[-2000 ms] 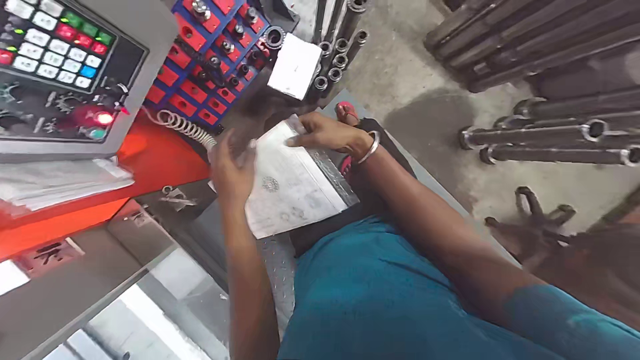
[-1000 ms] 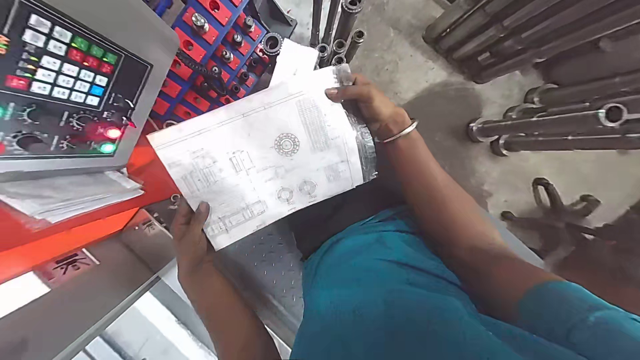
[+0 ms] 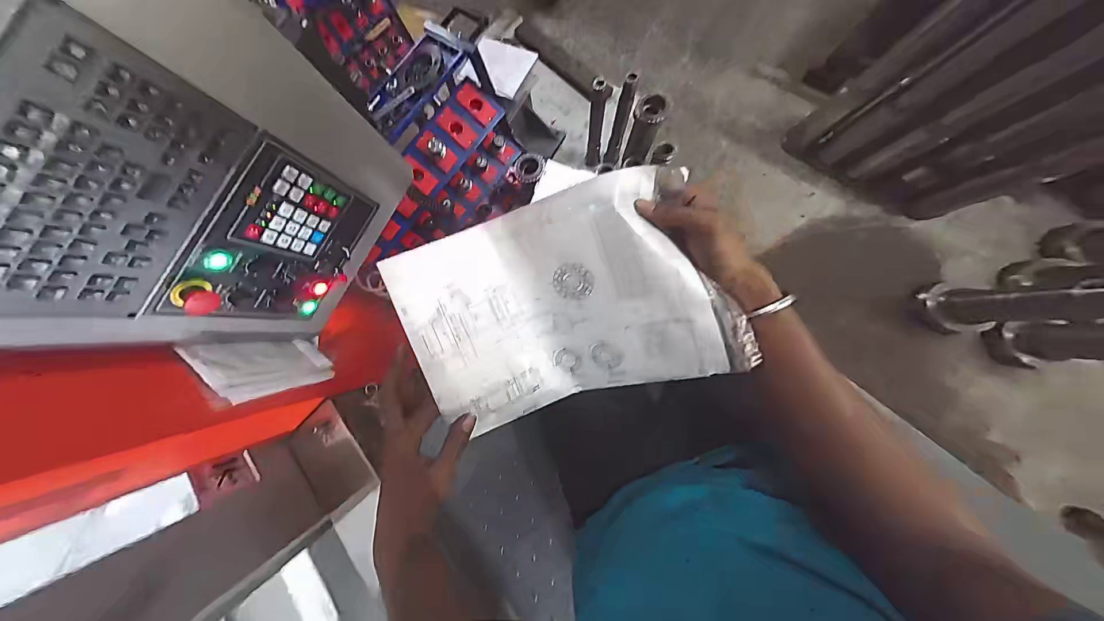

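A sheet of paper with technical drawings (image 3: 552, 302) is spread in front of me, tilted, its right part lying with a crumpled clear plastic sleeve (image 3: 743, 336). My right hand (image 3: 703, 228), with a metal bangle at the wrist, grips the upper right edge of the sheet and sleeve, thumb on top. My left hand (image 3: 423, 440) is at the lower left corner, thumb and fingers apart around it; the fingers are partly behind the sheet, and whether they pinch it cannot be told.
A machine control panel (image 3: 198, 207) with keys and lit buttons stands at the left, above a red ledge (image 3: 86, 414) bearing folded papers (image 3: 259, 366). Beyond the sheet is a red and blue tool-holder rack (image 3: 457, 129). Metal tubes (image 3: 647, 121) stand near it; more tubes (image 3: 1018, 306) lie right.
The sheet was smaller in area two seconds ago, then was spread wide between both hands. The view has swung left, showing more of the control panel.
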